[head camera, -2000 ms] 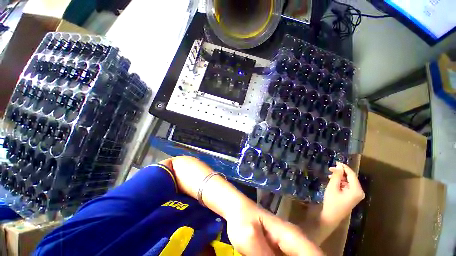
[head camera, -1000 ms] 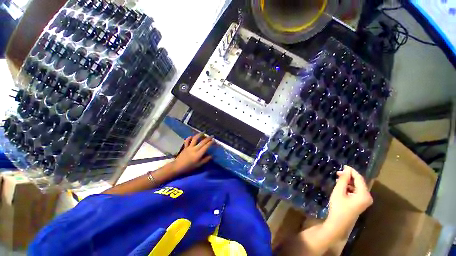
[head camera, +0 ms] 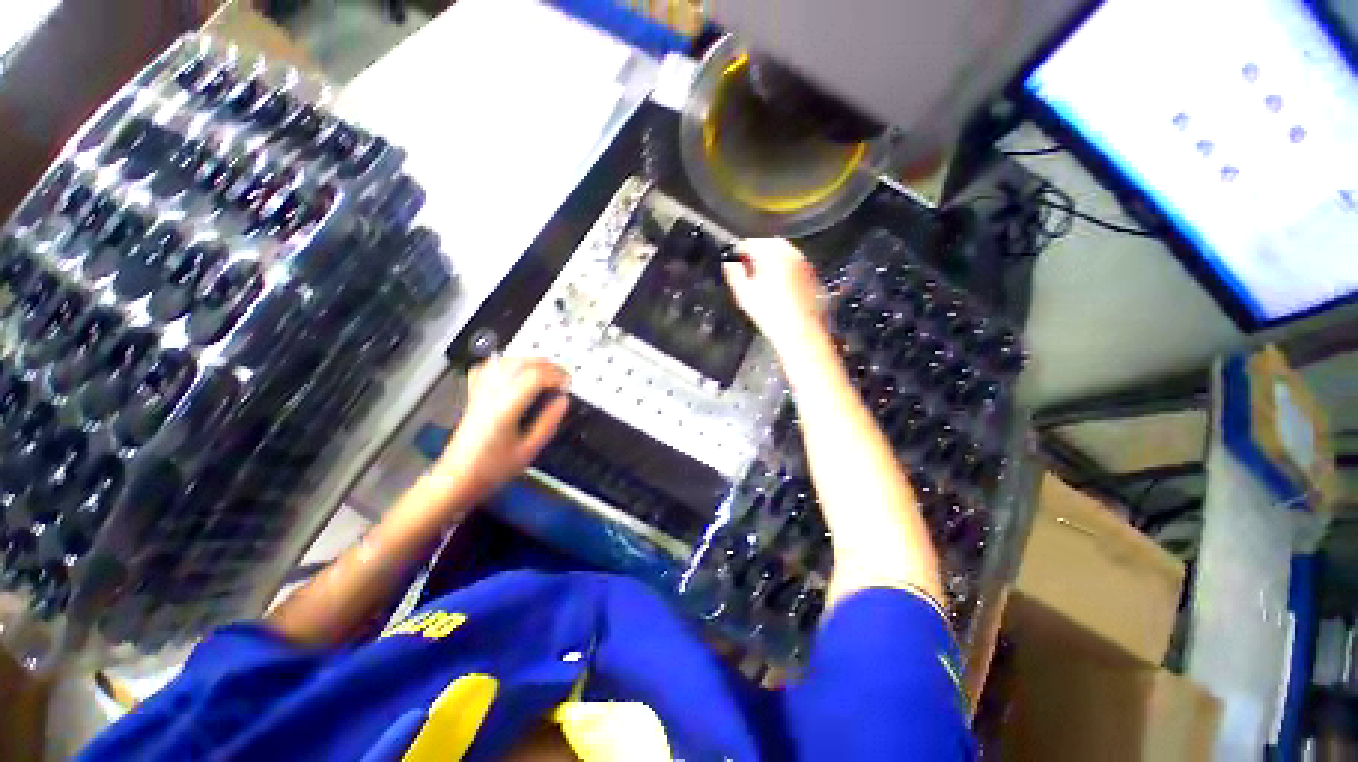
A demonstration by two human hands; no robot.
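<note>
My right hand is over the far right corner of the dark square fixture, with a small black part at its fingertips. My left hand is at the near left edge of the perforated silver plate, fingers curled. A dark spot shows between its fingers; I cannot tell if it is a part. The clear blister tray of black parts lies right of the fixture, partly under my right forearm.
Stacked blister trays full of black parts stand at the left. The clear ring with yellow edge overhangs the plate's far side. A monitor is at upper right, beside black cables. An open carton is at lower right.
My right hand has moved from the tray's near right corner to the fixture. My left hand has moved from the blue front edge to the plate's near left edge. The camera view has shifted.
</note>
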